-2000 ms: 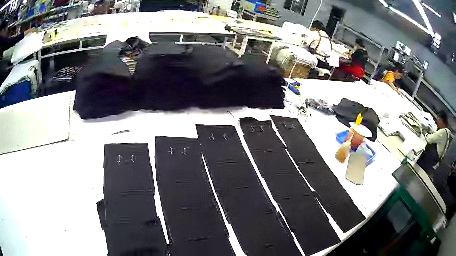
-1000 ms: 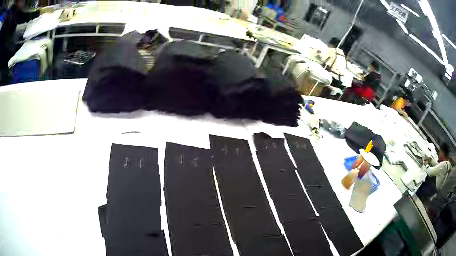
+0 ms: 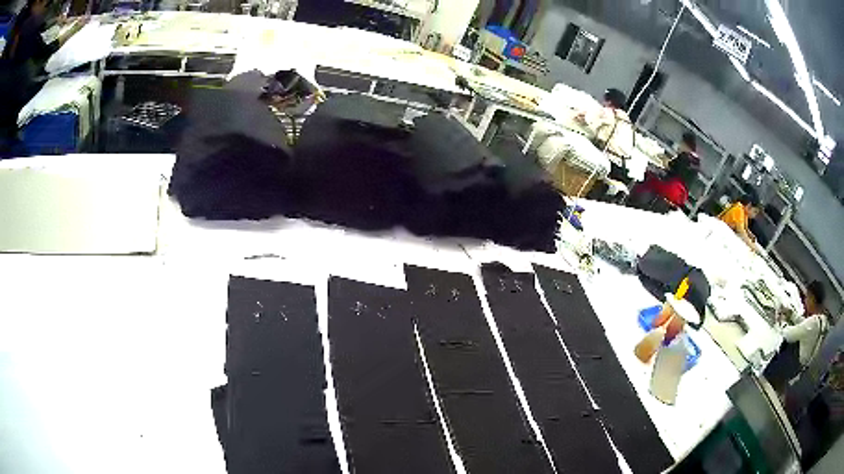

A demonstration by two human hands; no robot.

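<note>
Several long rows of overlapping black fabric panels lie side by side on the white table (image 3: 74, 370), with thin white gaps between them. The leftmost row (image 3: 278, 389) has a dark edge sticking out at its left side. The row beside it (image 3: 384, 380) and the middle row (image 3: 477, 370) run toward the lower picture edge. The rightmost row (image 3: 606, 370) slants down to the right. Small white chalk marks show near the far end of each row. Neither my left hand nor my right hand is in view.
A large black fabric heap (image 3: 361, 176) lies at the table's far side. A beige board (image 3: 83, 208) is at far left. A blue tray (image 3: 689, 352) with bottles stands right, near a green machine (image 3: 740, 449). People work at tables in the background.
The camera view has shifted, so the rows and heap appear farther right and somewhat lower than in the oldest frame. The rows keep the same layout. No hand appears in any frame.
</note>
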